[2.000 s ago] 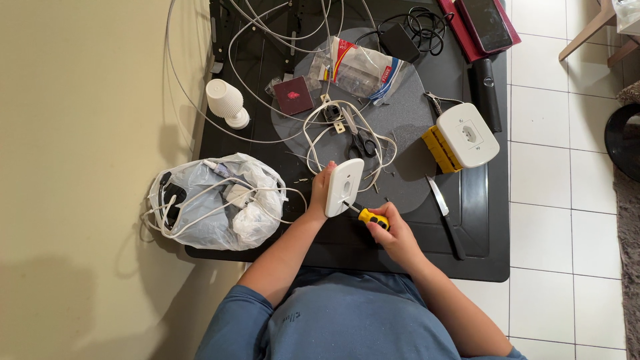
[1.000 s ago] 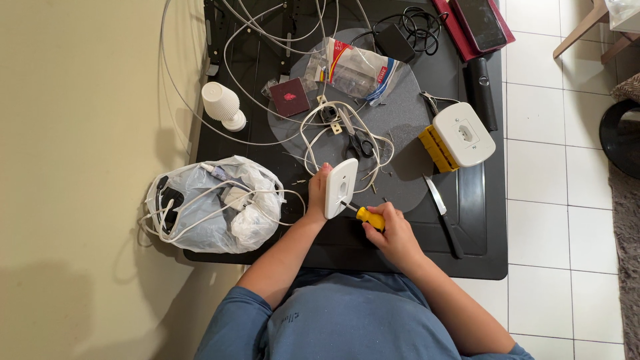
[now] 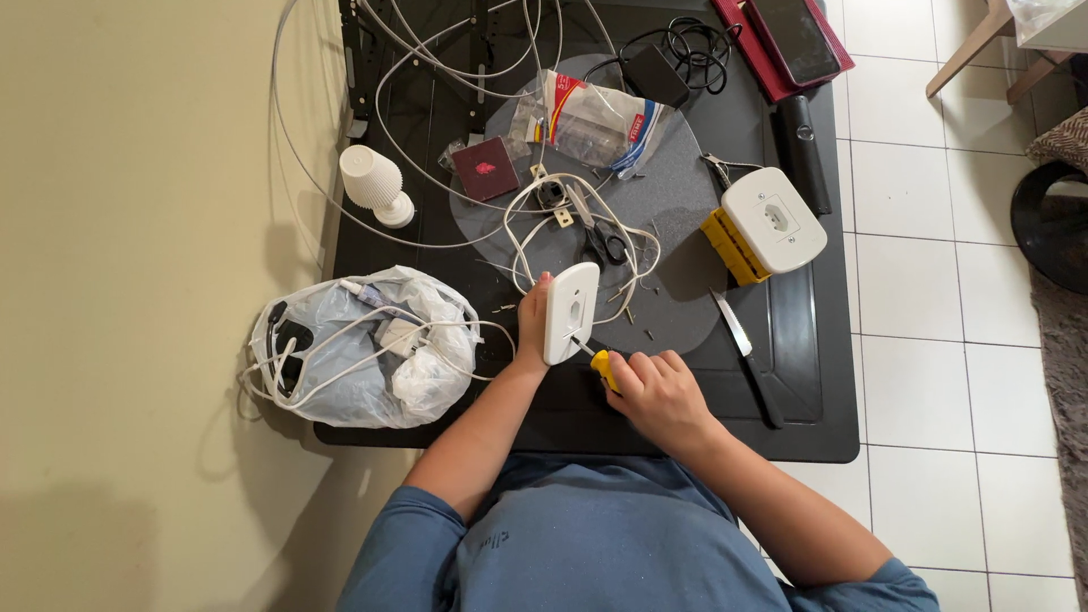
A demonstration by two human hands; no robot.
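Note:
My left hand [image 3: 534, 327] holds a white power socket faceplate [image 3: 570, 313] tilted on edge, its outlet facing right. My right hand [image 3: 661, 393] grips the yellow handle of a screwdriver [image 3: 604, 367], whose tip meets the lower screw spot of the faceplate. Whatever lies behind the plate is hidden. Beyond my hands are black-handled scissors [image 3: 600, 240], a looped white cable [image 3: 512, 223] and small screws or scraps. To the right, a second white socket faceplate [image 3: 775, 219] sits on a yellow electrical box [image 3: 736, 248].
A knife with a black handle [image 3: 748, 361] lies right of my right hand. A plastic bag of cables [image 3: 357, 374] stands left. Farther off are a small white lamp [image 3: 374, 183], a dark red box [image 3: 484, 168], plastic packaging [image 3: 595, 123], a black adapter [image 3: 654, 75] and a phone [image 3: 795, 38].
My right hand's fingers have shifted around the screwdriver handle, covering more of it than two seconds ago. The faceplate stays in my left hand, and the screwdriver tip remains at its lower part.

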